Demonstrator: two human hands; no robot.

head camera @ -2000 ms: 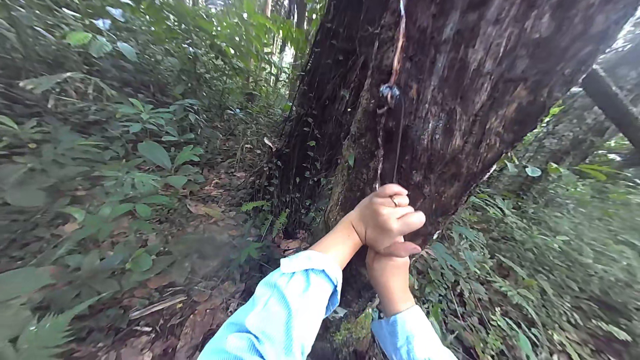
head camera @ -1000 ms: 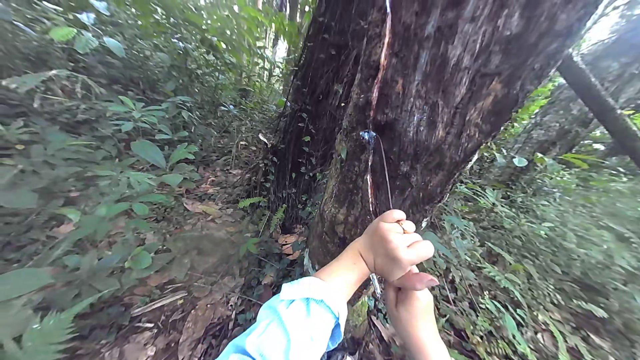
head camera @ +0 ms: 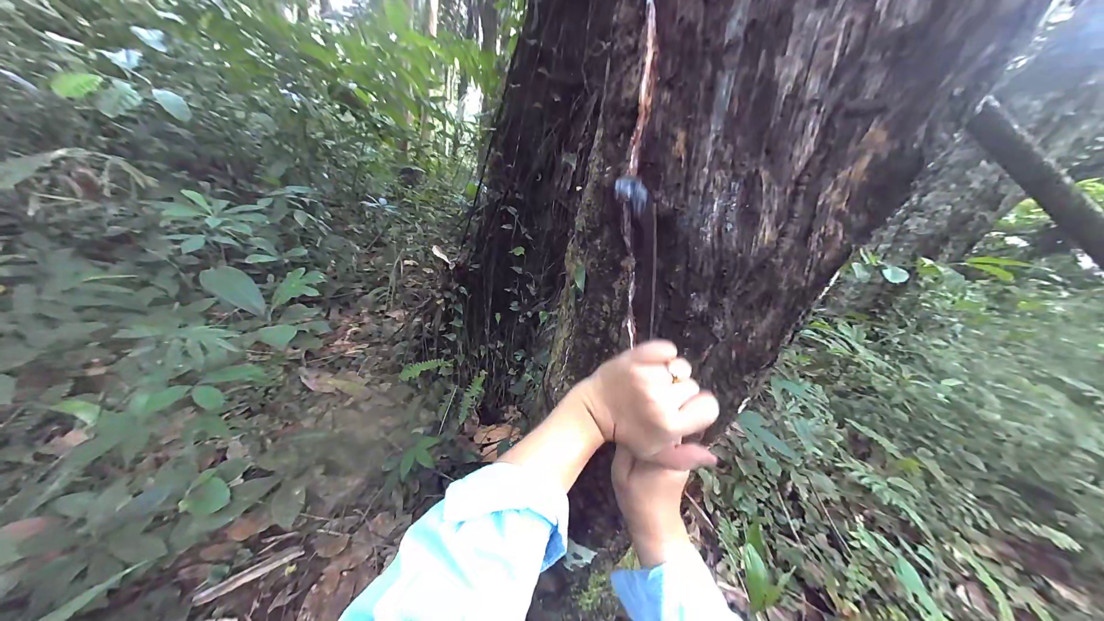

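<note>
Against the lower part of a thick, dark tree trunk, my left hand is closed in a fist, with a ring on one finger. A thin line, cord or wire, runs down into it from a small blue-grey object on the bark; this object is blurred. Directly below and touching the left fist is my right hand, its fingers mostly hidden, so its grip cannot be made out. Above the blue-grey object, a pale and reddish strip runs up the trunk.
Leafy undergrowth grows on the left, with dry leaves and a broken stick on the ground. Ferns and low plants crowd the right side. A bare slanting trunk or branch stands at the upper right.
The thin line bowed out to the right a second ago and now hangs nearly straight. Both hands stay stacked together below the blue-grey object. The view has shifted a little.
</note>
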